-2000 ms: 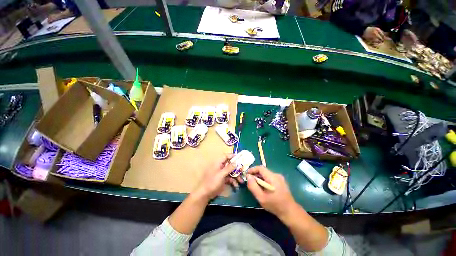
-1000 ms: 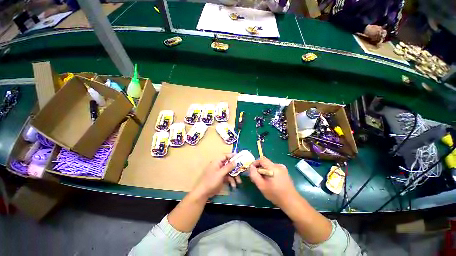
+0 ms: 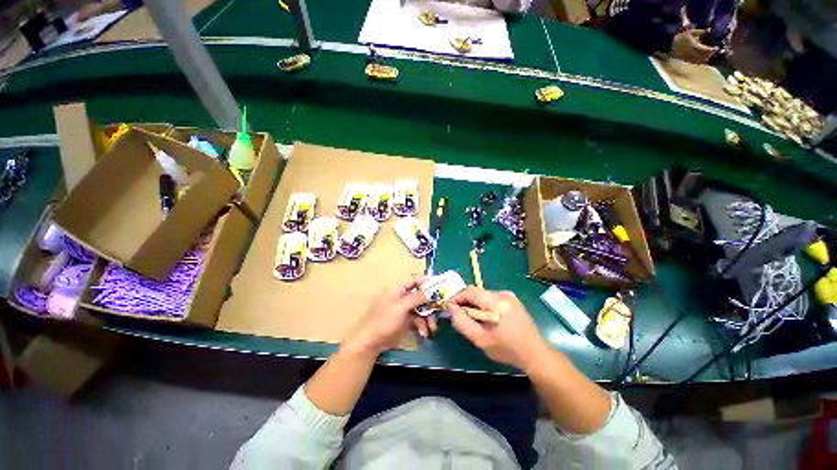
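Note:
My left hand [image 3: 393,314] holds a white-rimmed housing unit [image 3: 440,288] with yellow and dark parts inside, at the front edge of the cardboard sheet [image 3: 367,298]. My right hand [image 3: 496,323] grips a wooden-handled tool [image 3: 481,315], its tip at the unit's right side; the tip itself is hard to make out. Several similar units [image 3: 322,239] lie on the cardboard. A second wooden handle [image 3: 476,269] lies on the green bench behind my right hand. A slim pen-like tool [image 3: 440,218] lies beside the cardboard's right edge.
Cartons [image 3: 240,257] with purple strips [image 3: 151,283] and a green-nozzled bottle [image 3: 242,151] stand left. A parts box [image 3: 541,262], small dark components [image 3: 509,216], a white block [image 3: 564,309], a yellow-and-white housing [image 3: 612,323] and white cables [image 3: 775,298] are right. The conveyor [image 3: 440,119] carries units; a person's hands [image 3: 693,46] show opposite.
The units on the conveyor have moved left. My hands stay on the held unit and the tool, with the right hand's grip slightly shifted. The whole view has shifted slightly.

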